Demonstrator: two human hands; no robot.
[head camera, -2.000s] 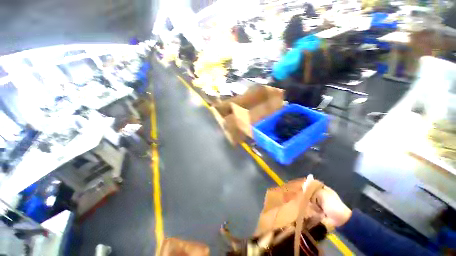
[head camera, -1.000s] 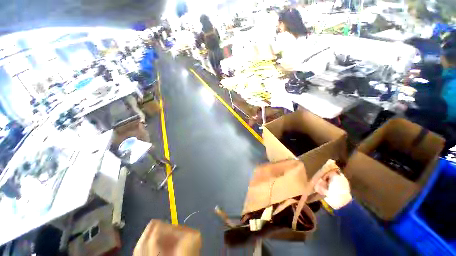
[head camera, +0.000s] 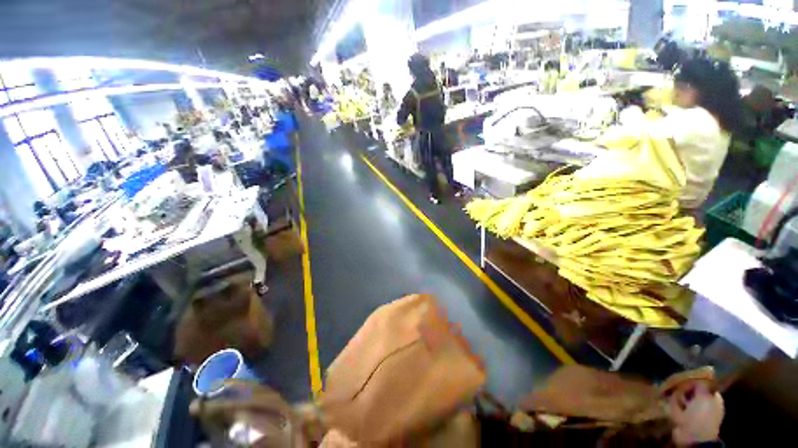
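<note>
My right hand (head camera: 697, 411) is at the lower right, closed on a tan unfinished bag body (head camera: 599, 394) by its strap or top edge. The bag body hangs to the left of the hand and is cut off by the lower edge. A second, orange-brown bag body (head camera: 402, 372) stands out large at the bottom centre, over the aisle. Brown strap-like parts (head camera: 262, 402) lie to its left, blurred. A small pale patch among them may be my left hand, but it is too blurred and cut off to tell.
A grey aisle (head camera: 350, 236) with yellow lines runs ahead. A person in dark clothes (head camera: 426, 122) stands at its right side. Yellow cut pieces (head camera: 604, 232) overhang a table on the right, beside a person in a pale top (head camera: 700, 144). Tables (head camera: 149, 267) and a blue-rimmed bin (head camera: 219, 372) are on the left.
The cartons and blue crate on the right have passed out of view, and the yellow pieces are nearer. The left bag body has risen into the centre. My right hand is lower and farther right.
</note>
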